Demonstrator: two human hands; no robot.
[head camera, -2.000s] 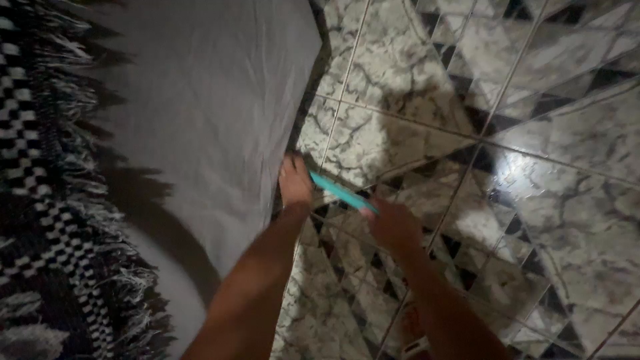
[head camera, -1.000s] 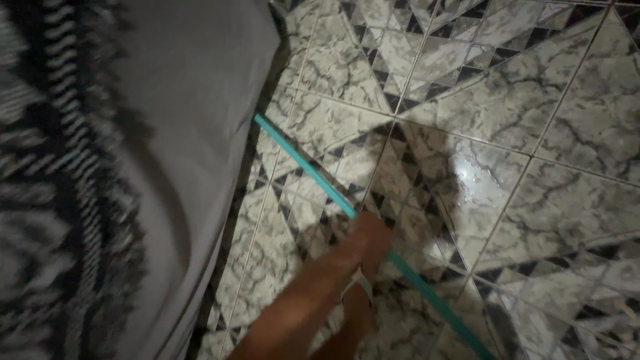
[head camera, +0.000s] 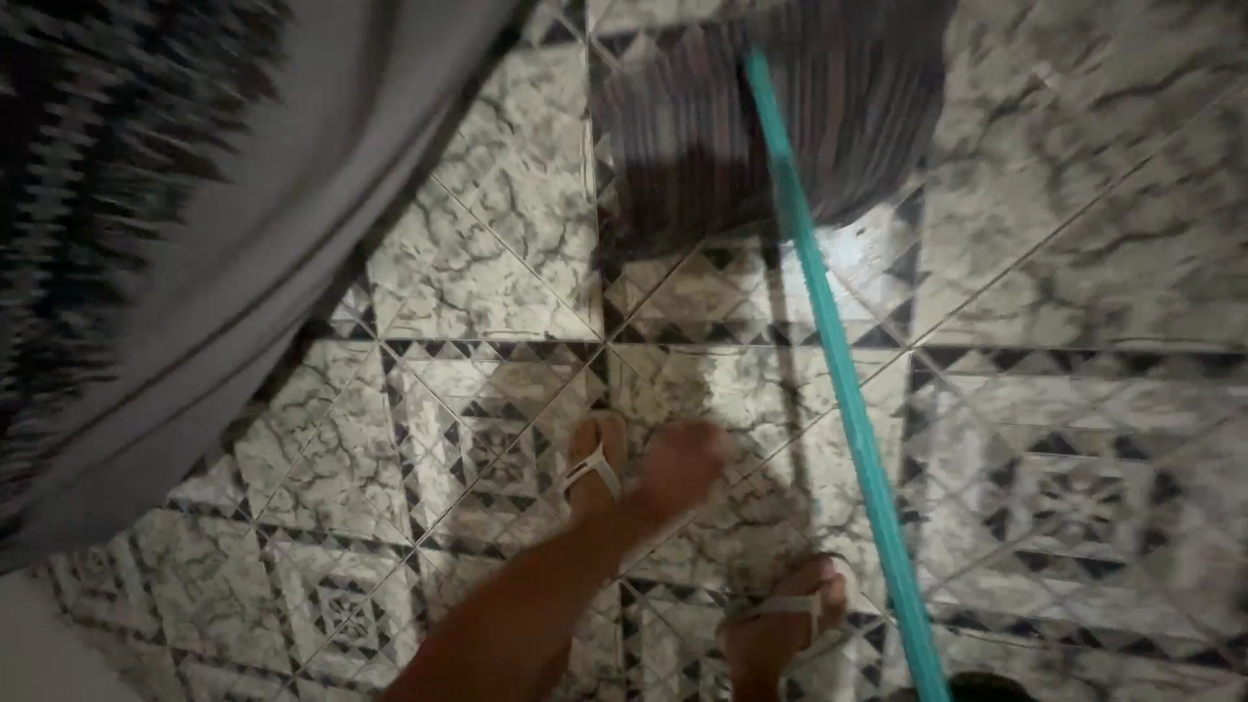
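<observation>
My left hand (head camera: 687, 463), blurred, reaches in from the bottom left above the tiled floor, to the left of a long teal pole (head camera: 843, 380). Nothing shows in it, but the blur hides how its fingers are held. The pole slants from the top centre down to the bottom edge. Its far end lies over a dark striped cloth (head camera: 829, 127) on the floor; how the two are joined, if at all, cannot be made out. My right hand is out of view.
Grey fabric (head camera: 322, 185) with a dark patterned, fringed cover (head camera: 88, 166) hangs along the left side. My feet in light-strapped sandals (head camera: 593, 468) stand on the patterned tiles (head camera: 487, 234). A dark object (head camera: 985, 687) shows at the bottom edge.
My left hand has come off the pole, which it held one second ago. The pole has swung more upright, and the striped cloth has come into view. The view has shifted.
</observation>
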